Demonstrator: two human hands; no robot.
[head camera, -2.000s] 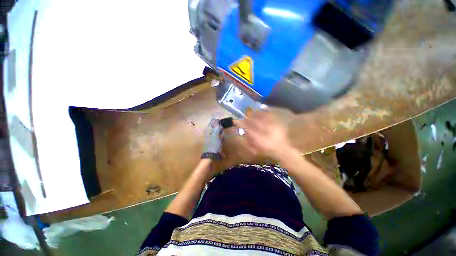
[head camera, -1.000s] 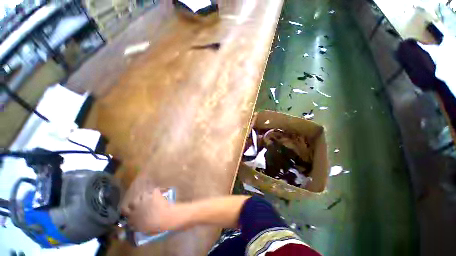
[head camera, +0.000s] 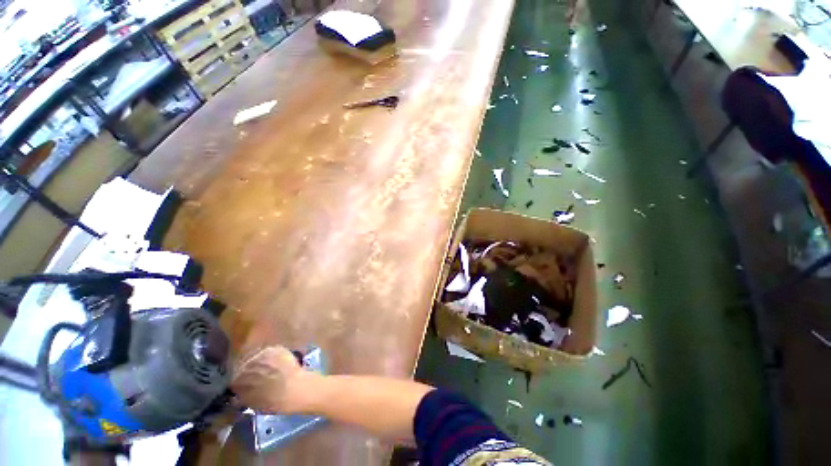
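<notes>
The straight knife cutting machine (head camera: 155, 369), with its blue and grey motor, stands at the lower left. Its shiny base plate (head camera: 278, 428) shows on the brown table. My bare right hand (head camera: 269, 378) is beside the motor, above the base plate, with its fingers bent; what lies under the fingers is hidden. A small dark piece shows just past the hand, and I cannot tell whether it is held. White marker paper (head camera: 114, 223) tops dark fabric behind the machine. My left hand is out of the picture.
The scrap box (head camera: 519, 344) stands on the green floor against the table's right edge. A paper-topped dark stack (head camera: 355, 32), scissors-like dark tool (head camera: 374, 103) and white piece (head camera: 254, 112) lie farther up the table. The power cable crosses the left side.
The view has swung to the right along the table. My gloved left hand has left the picture. My right hand has come beside the motor and stays there since the last earlier frame.
</notes>
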